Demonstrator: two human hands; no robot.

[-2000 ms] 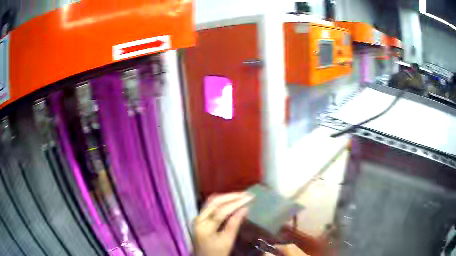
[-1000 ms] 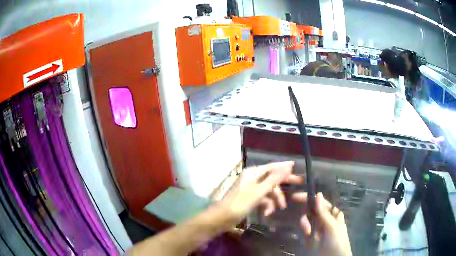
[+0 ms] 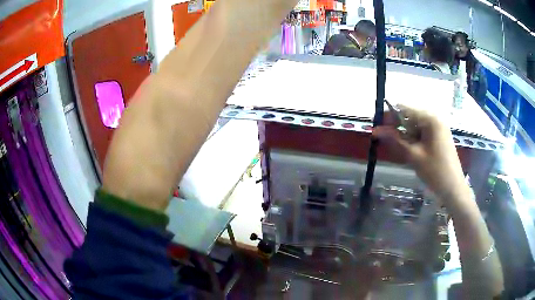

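Note:
A long black strap [image 3: 380, 70] hangs nearly upright in front of the machine, from the top edge of the picture down to a blurred lower end. My right hand [image 3: 419, 137] is closed on the strap at about the machine top's height. A small dark, metallic tool [image 3: 400, 119] also shows in its fingers. My left arm reaches up across the left; the hand itself is cut off by the top edge. The edge-painting machine [image 3: 352, 167] stands behind the strap, with its clear front cover and blurred fittings low down.
The machine's white top has a perforated rail [image 3: 305, 121]. A grey-green stool [image 3: 199, 222] stands at lower left. A red door [image 3: 114, 64], purple bands [image 3: 41, 158] and an orange hood [image 3: 35, 29] are at left. Several people [image 3: 437, 47] are beyond the machine.
The view has turned right, towards the machine. My left hand has risen out of the top. My right hand has moved up, and the strap now reaches the picture's top edge.

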